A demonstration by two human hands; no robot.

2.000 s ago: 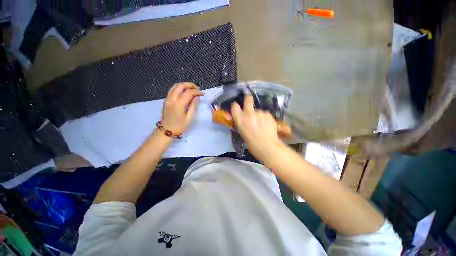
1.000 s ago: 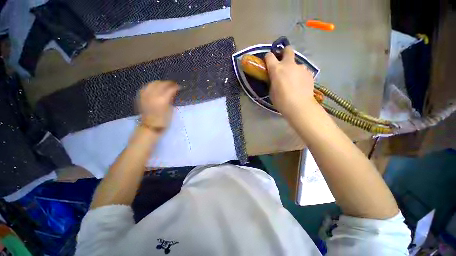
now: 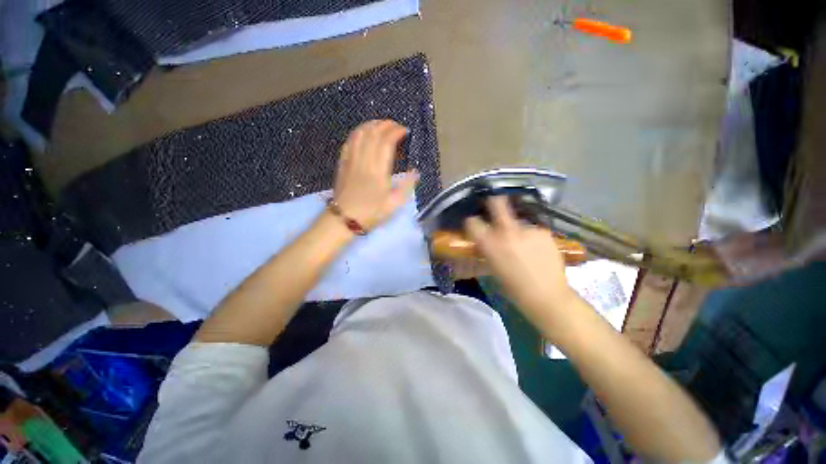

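Observation:
A dark speckled garment panel (image 3: 244, 145) lies on the tan table with its white interfacing (image 3: 217, 249) toward me. My left hand (image 3: 369, 177) is over the panel's right part, at the line between dark cloth and white, fingers slightly spread, holding nothing that I can see. My right hand (image 3: 521, 254) is blurred and holds the steam iron (image 3: 494, 195) by its orange-brown handle. The iron is tilted, its silver edge away from me, its tip at the panel's dark right-hand strip. Whether the soleplate touches the cloth cannot be told.
An orange tool (image 3: 601, 30) lies at the back right. The iron's hose (image 3: 634, 246) runs right to a pale sleeve. Another white-backed panel (image 3: 299, 32) and small dark pieces (image 3: 100, 59) lie at the back left. A white rectangle (image 3: 605, 292) is below the table's right edge.
The iron has come back toward me and tilted, its tip now at the panel's right strip. My left hand has moved right along the panel.

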